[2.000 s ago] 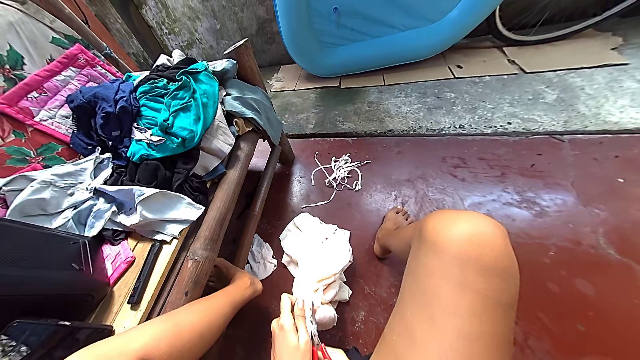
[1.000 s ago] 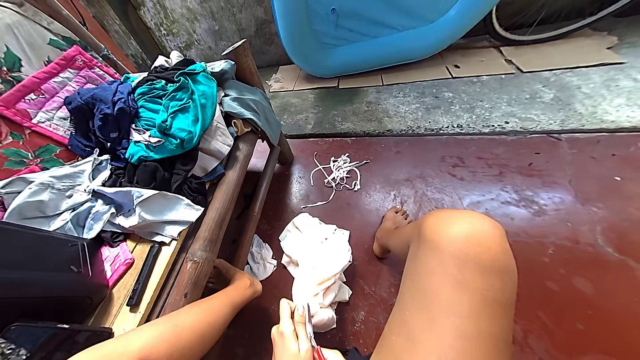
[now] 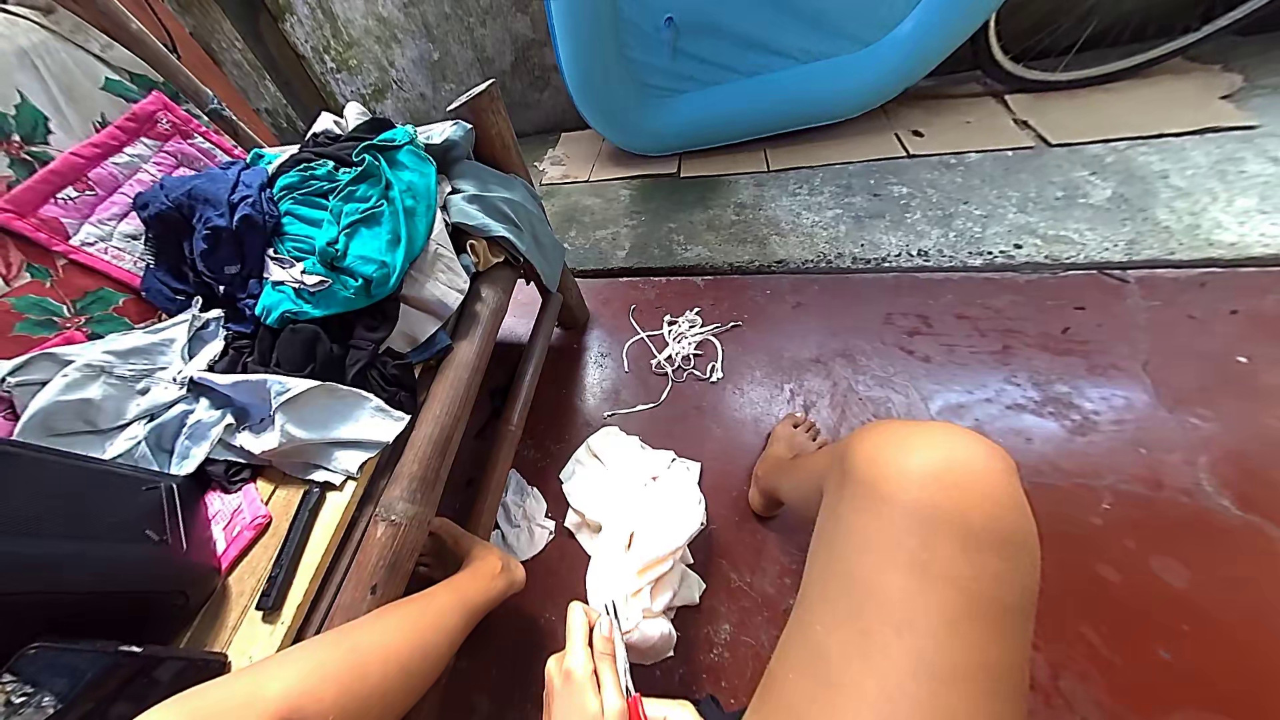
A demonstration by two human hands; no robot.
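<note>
Near the bottom edge, my left hand (image 3: 582,672) pinches the near end of a bunched white cloth (image 3: 640,505). A pair of scissors with red handles (image 3: 622,655) points up from the bottom edge, its blades beside my left fingertips at the cloth. My right hand (image 3: 670,709) shows only as a small part at the bottom edge, at the red handles; most of it is out of view. The cloth hangs or lies between my legs over the red floor. Beyond it, a tangle of white cord (image 3: 680,350) lies on the floor.
At left stands a bamboo bench (image 3: 430,460) with piled clothes (image 3: 350,220), a black case (image 3: 95,540) and a phone (image 3: 110,680). A small white scrap (image 3: 522,518) lies by my left foot. Behind are a blue inflatable pool (image 3: 760,100), flattened cardboard (image 3: 1130,105) and a bicycle wheel (image 3: 1090,75).
</note>
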